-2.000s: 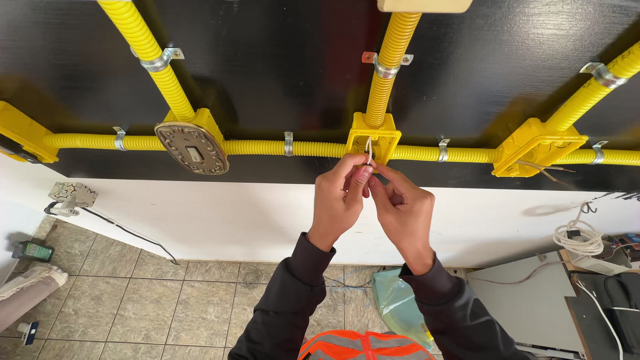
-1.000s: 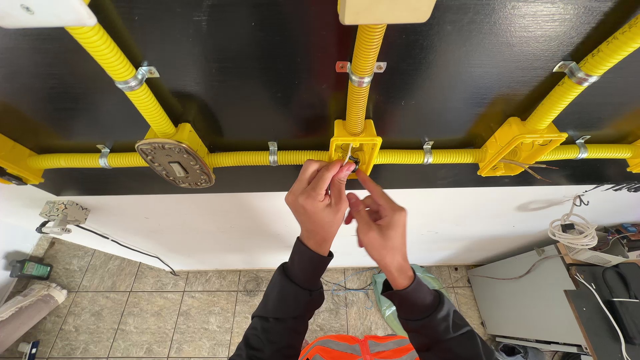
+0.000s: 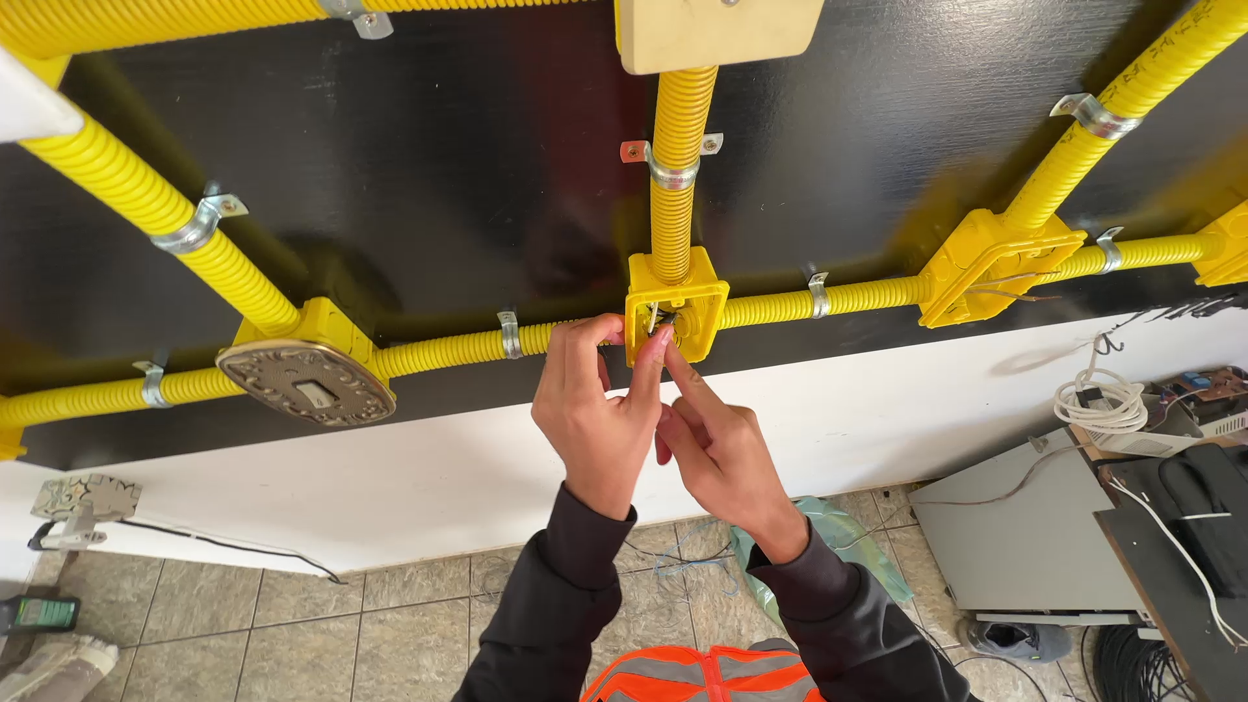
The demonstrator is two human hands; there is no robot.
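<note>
A yellow plastic electrical box (image 3: 722, 304) is fixed on the black board, with corrugated yellow conduit (image 3: 673, 214) entering from above and from both sides. Short wires, one white (image 3: 653, 317) and one dark, show inside it. At the box's lower left, my left hand (image 3: 600, 409) has its thumb tip against the dark wire end; whether it grips the wire is hard to see. My right hand (image 3: 717, 444) comes from the lower right, its index fingertip at the left thumb tip, the other fingers curled. Fingertips partly hide the box's inside.
An ornate switch plate (image 3: 307, 382) covers the box to the left. Another open yellow box (image 3: 994, 268) with wire ends sits to the right. Metal clamps hold the conduits. A coil of white cable (image 3: 1100, 402) hangs near a cluttered desk; a green plastic bag (image 3: 829, 546) lies on the tiled floor.
The right index finger, apart from the left thumb a second ago, is now at its tip. Both hands remain at the same box. The view has tilted and come nearer the board.
</note>
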